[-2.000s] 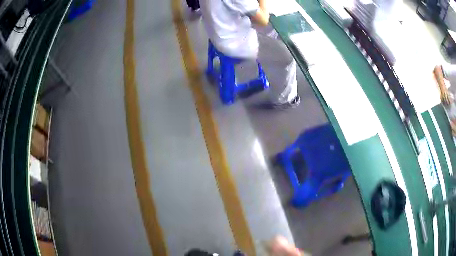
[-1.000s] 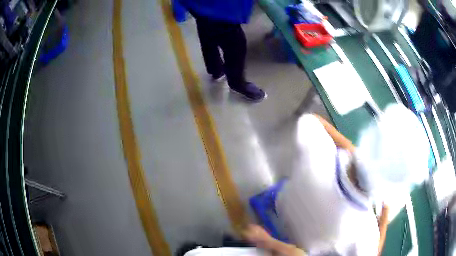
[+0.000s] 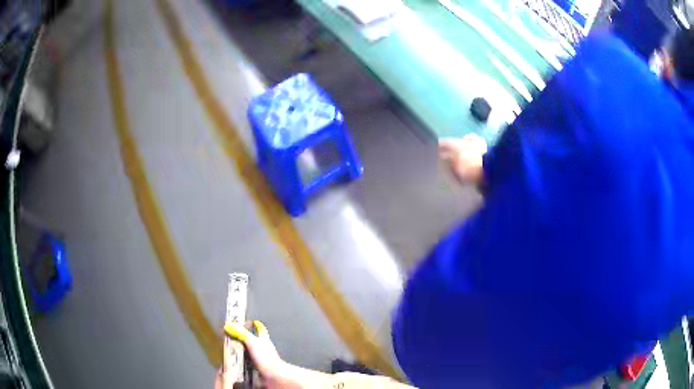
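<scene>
My right hand (image 3: 262, 355), with yellow finger cots on its fingertips, reaches in from the lower right. It is shut on a short silver housing bar (image 3: 237, 304) with a dotted or finned face, held upright over the aisle. The bar's lower end is cut off by the bottom edge. A small patch of skin, perhaps my left hand (image 3: 219, 379), shows at the bar's lower left; the rest is out of the picture, so its grip cannot be told.
A person in blue clothes (image 3: 555, 228) fills the right side, one hand near the green bench (image 3: 411, 72). A blue stool (image 3: 300, 137) stands beside the grey aisle with yellow lines. Another blue stool (image 3: 52, 273) is at far left. A small dark round object (image 3: 480, 109) lies on the bench.
The view has moved along the aisle, past the person in white. The person in blue is now close on the right. My right hand and the bar now show clearly at the bottom.
</scene>
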